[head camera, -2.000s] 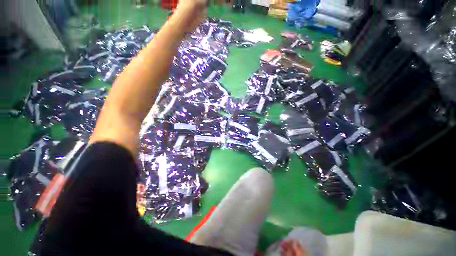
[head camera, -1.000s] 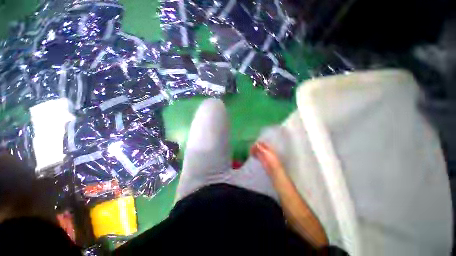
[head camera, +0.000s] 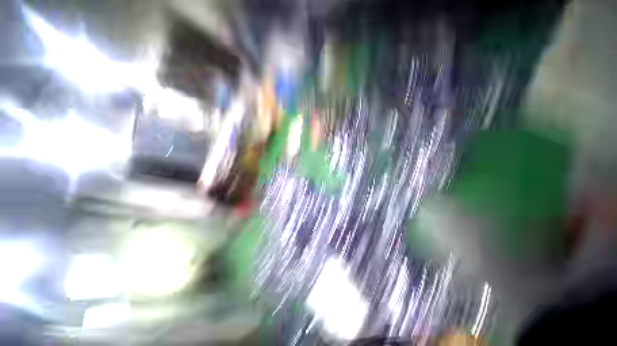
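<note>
The view is strongly blurred and tilted. Bagged dark garments (head camera: 325, 209) lie as a glittering, streaked spread on the green floor (head camera: 517, 172). A bright white rectangle (head camera: 337, 297) lies on the packets at the lower middle. Neither of my hands can be made out. A small tan-orange patch at the bottom edge and a dull reddish blur at the right edge are too smeared to name.
My grey trouser leg (head camera: 456, 230) is blurred at the right. A pale surface, probably the white bin (head camera: 582, 88), fills the upper right. Bright glare and pale blurred shapes fill the left. Dark shapes stand along the top.
The view has swung and tilted sharply, bringing bright glare in at the left. My right hand, seen near my legs before, is no longer distinguishable. The bin has shifted to the upper right.
</note>
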